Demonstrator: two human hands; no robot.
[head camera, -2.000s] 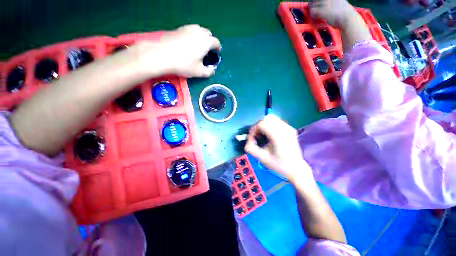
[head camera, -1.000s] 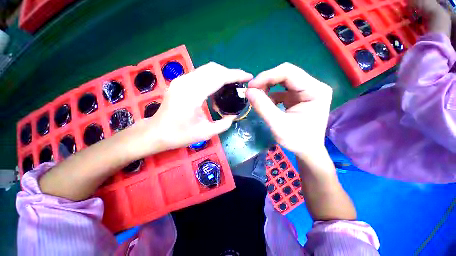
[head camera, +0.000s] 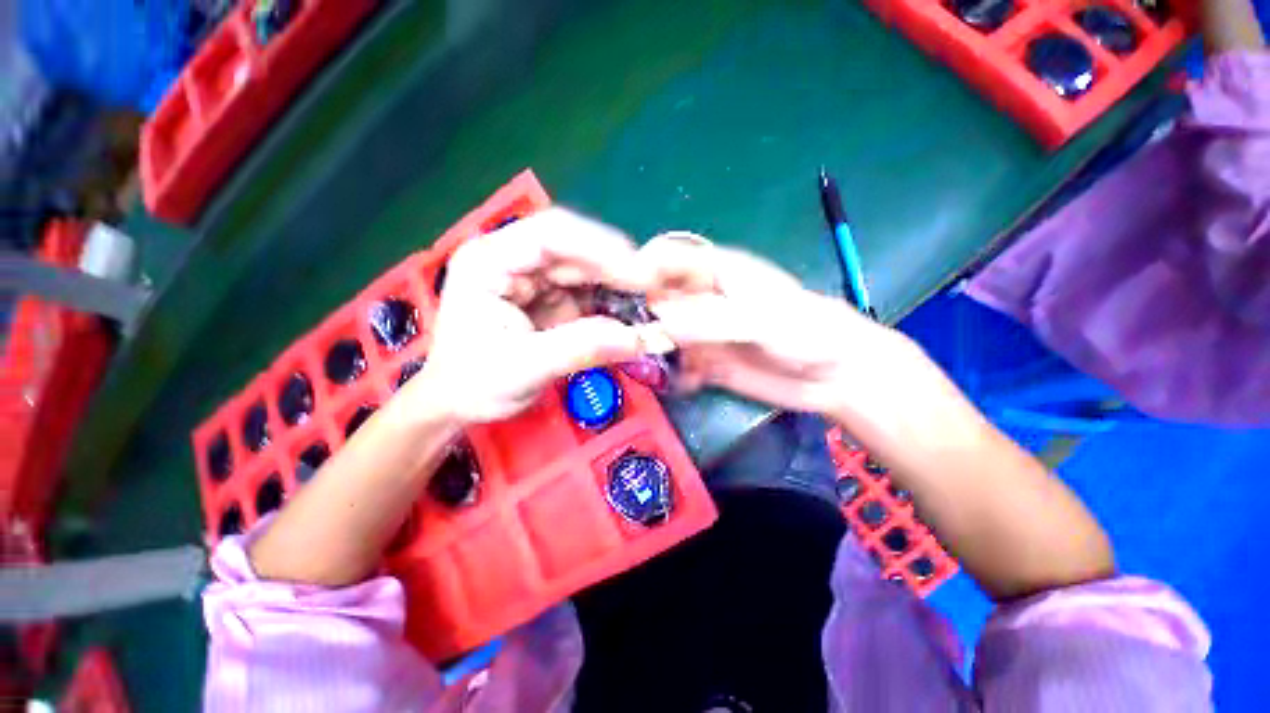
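Note:
My left hand (head camera: 522, 314) and my right hand (head camera: 759, 320) meet above the right part of the red component tray (head camera: 557, 522). They hold a dark watch head (head camera: 623, 307) between them, mostly hidden by the fingers and blurred. A tiny pale tape piece (head camera: 653, 339) shows at the fingertips. In the tray, one watch head with a lit blue screen (head camera: 593, 398) and one with a dark, partly lit screen (head camera: 639, 486) sit at the right end. Other watch heads with black faces fill pockets to the left. The tape roll (head camera: 678, 238) is mostly hidden behind my hands.
A blue pen (head camera: 844, 244) lies on the green mat (head camera: 696, 126). Another red tray (head camera: 1045, 105) is at the upper right, beside a person's pink sleeve (head camera: 1156, 251). A lower red tray (head camera: 891, 522) shows below the bench edge. More red trays (head camera: 209, 119) stand at the left.
The view has shifted, so the trays sit lower and further right. My hands have closed around the watch head, which showed more openly before. The pen has come back into view.

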